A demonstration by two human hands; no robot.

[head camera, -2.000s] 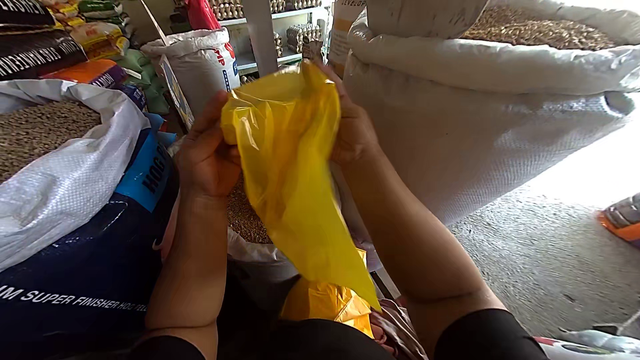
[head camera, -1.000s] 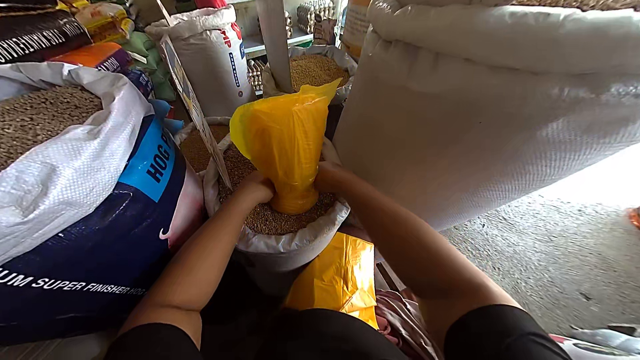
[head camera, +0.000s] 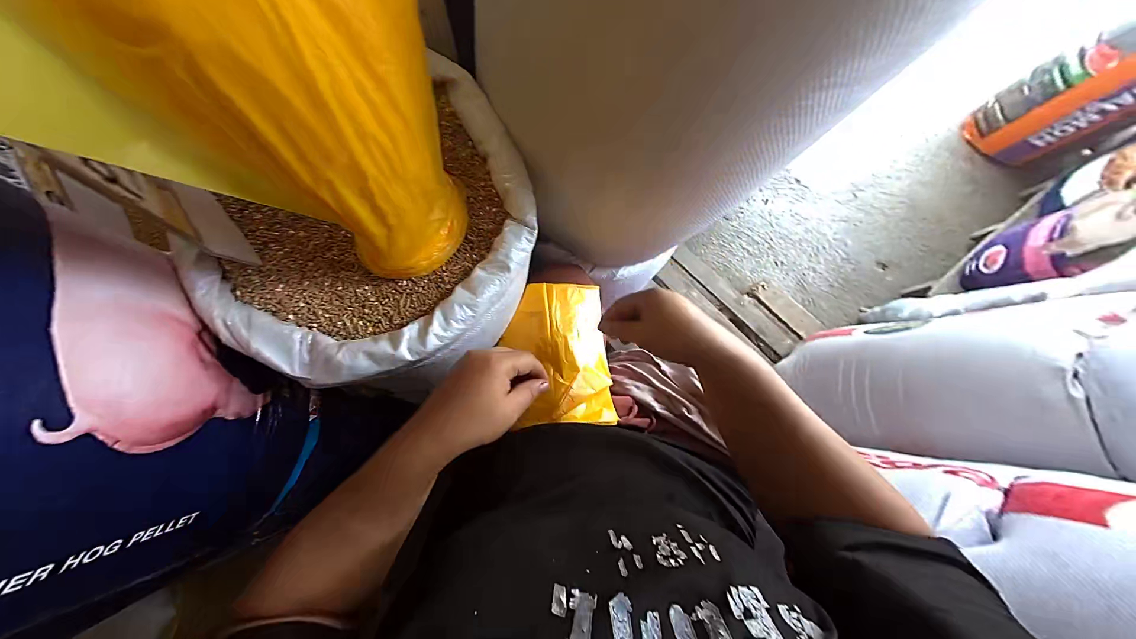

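Observation:
A stack of folded yellow plastic bags (head camera: 568, 355) lies on my lap. My left hand (head camera: 493, 395) is at its left edge, fingers curled; whether it pinches the plastic is unclear. My right hand (head camera: 648, 321) is just off the upper right edge, thumb and fingers close together, its grip not clear. To the upper left, an upright yellow plastic bag (head camera: 382, 151) stands with its base on the brown pellets (head camera: 328, 293) in a white woven sack (head camera: 355, 355). Neither hand touches that bag.
A navy feed sack (head camera: 177, 506) with a pig picture stands at the left. A large pale sack (head camera: 639, 115) rises behind my lap. White sacks (head camera: 941, 399) lie at the right, near wooden slats (head camera: 754, 306) on the concrete floor (head camera: 825, 240). A cardboard sign (head camera: 195, 222) stands in the pellets.
Both hands have left the upright yellow bag and moved down to the folded bags on my lap. Two seconds ago they held a yellow bag in the air. The view has tilted down.

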